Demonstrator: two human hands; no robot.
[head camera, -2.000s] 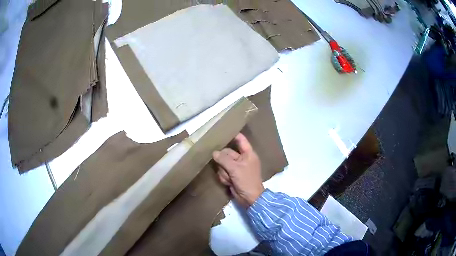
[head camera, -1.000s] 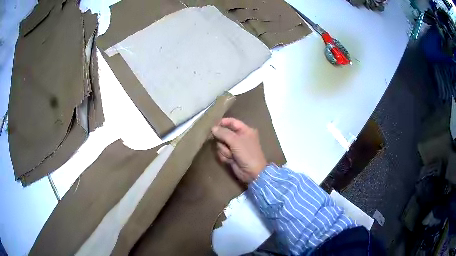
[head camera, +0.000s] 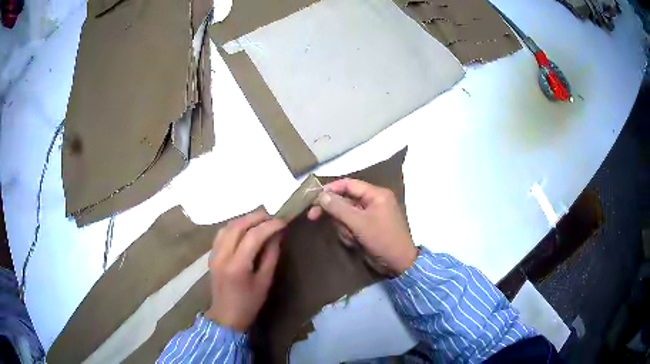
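A large brown cloth panel lies on the white table nearest me, with a pale strip showing along its length. A long brown facing is folded over along it. My left hand pinches the facing's edge near its far end. My right hand pinches the tip of the same facing with thumb and forefinger, just right of my left hand. A few pale threads show at the tip. The cloth under my fingers is partly hidden.
Stacked cut panels lie at the left, a dark cord beside them. A pale backing on a brown piece lies beyond my hands. Red-handled shears lie at far right. White tape is stuck near the table's right edge.
My left hand has come into view and taken hold of the facing. My right hand has moved to its tip. The whole view has shifted, so the table's things appear further right.
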